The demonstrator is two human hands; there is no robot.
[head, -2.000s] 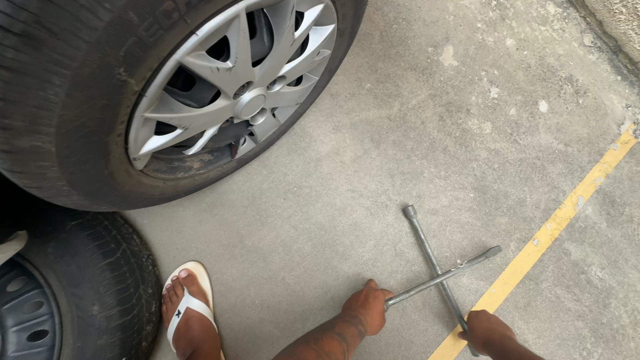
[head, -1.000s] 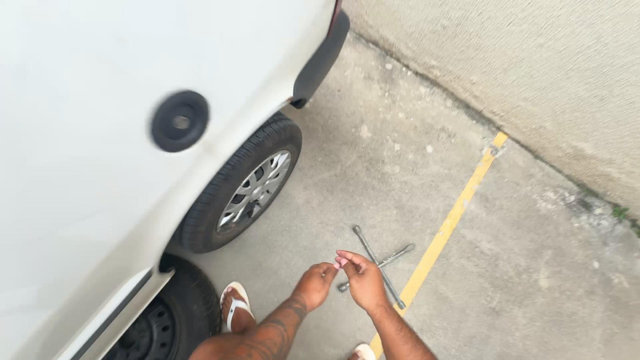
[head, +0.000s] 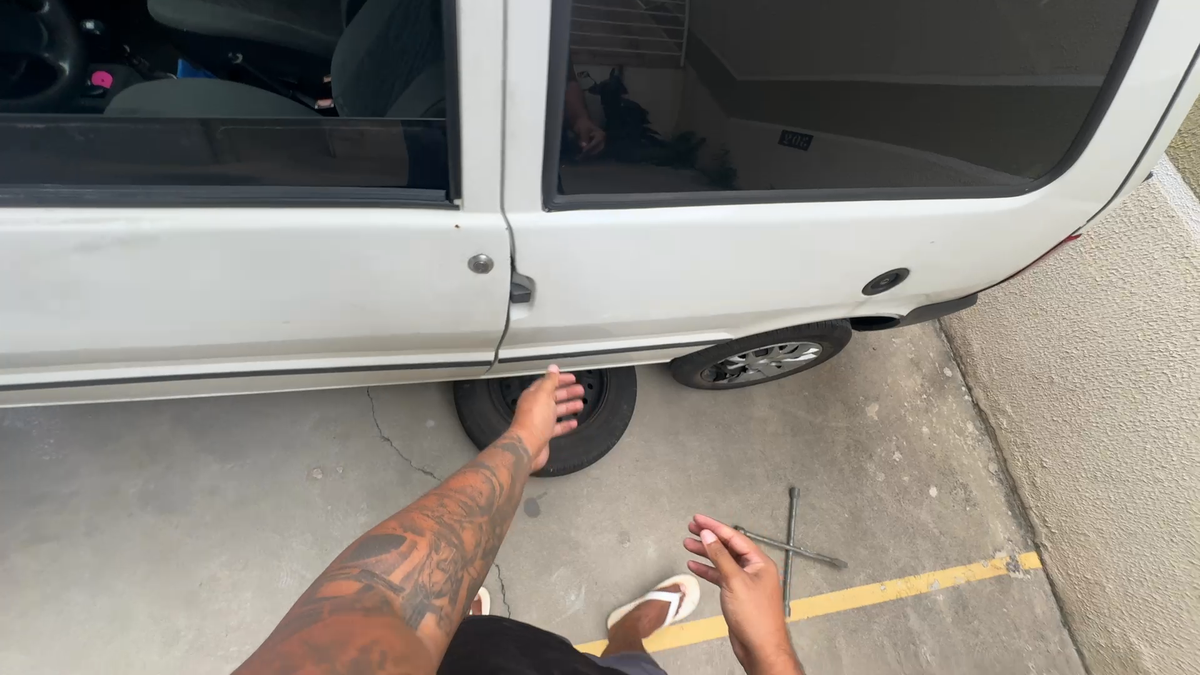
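Note:
My left hand (head: pixel 548 417) reaches forward with its fingers spread, holding nothing; in the view it overlaps a loose wheel with a black steel rim (head: pixel 600 427), which lies flat and partly under the side of a white car (head: pixel 356 291). Lower right, my right hand (head: pixel 736 577) is raised with fingers slightly curled and apart, also empty. Beside it in the view, a four-way lug wrench (head: pixel 789 546) rests on the concrete near a yellow line. The car's rear wheel (head: pixel 764 364) stands under the body with a silver hubcap on it.
A rough-textured wall (head: pixel 1106 375) borders the right side. The yellow painted line (head: pixel 891 592) crosses the concrete floor. My foot in a white flip-flop (head: pixel 670 600) is between my arms. Through the front window a seat (head: pixel 206 98) and part of a steering wheel show.
Both hands let go of the lug wrench, which now lies on the floor. They came together a second ago and are now apart, the left reaching out. The view has swung to the car's side.

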